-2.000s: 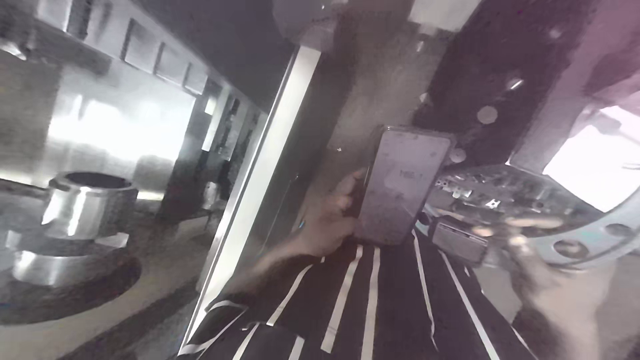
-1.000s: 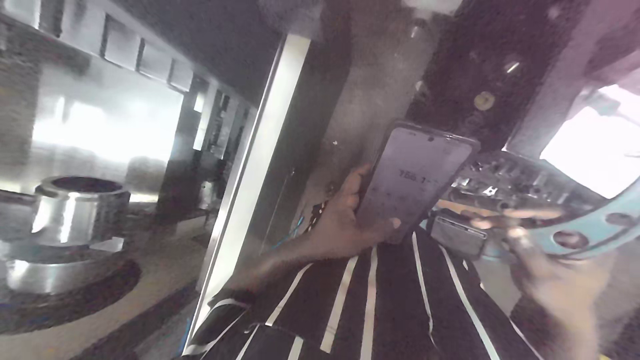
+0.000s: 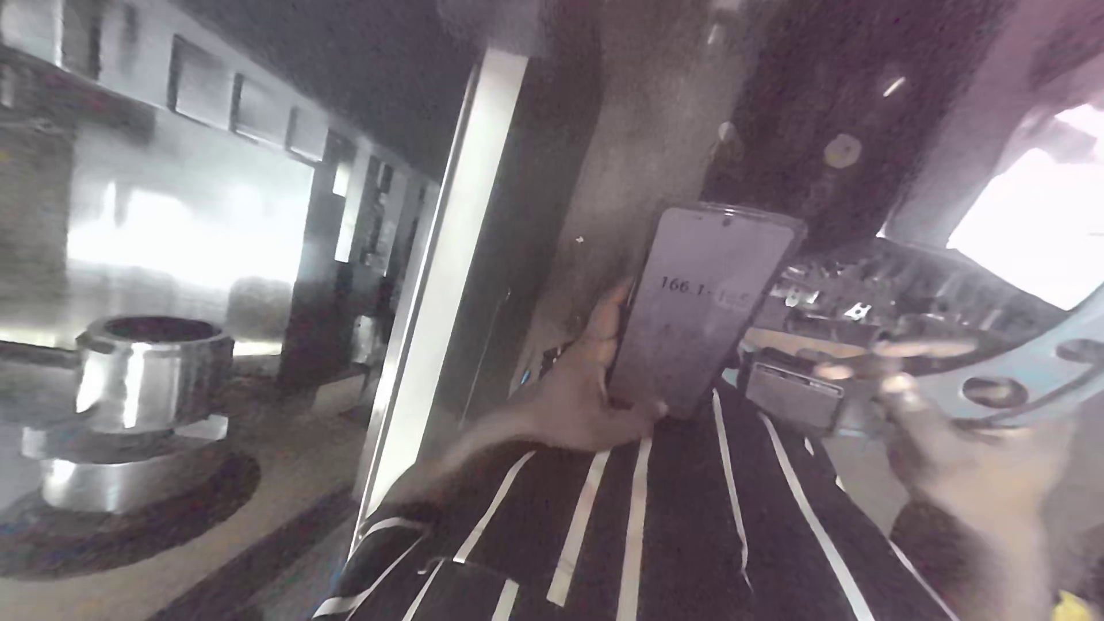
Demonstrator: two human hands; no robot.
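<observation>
My left hand [image 3: 586,388] holds a smartphone [image 3: 703,302] upright and slightly tilted, with the thumb at the lower part of its screen. The screen shows some digits. On the right, my right hand [image 3: 975,448] grips a light blue-grey curved plate with round holes [image 3: 996,391]. Its fingers extend left over the plate's end, near a small dark rectangular device [image 3: 793,392]. What the device rests on cannot be told.
At left, a cylindrical metal machine part [image 3: 155,371] stands on a round base beside a bright metal panel [image 3: 190,224]. A pale vertical edge [image 3: 457,250] runs between it and me. Blurred small metal parts [image 3: 854,302] lie behind the device.
The thumb of my left hand has come onto the lower part of the phone, and digits on the screen have changed. My right hand stays around the curved plate.
</observation>
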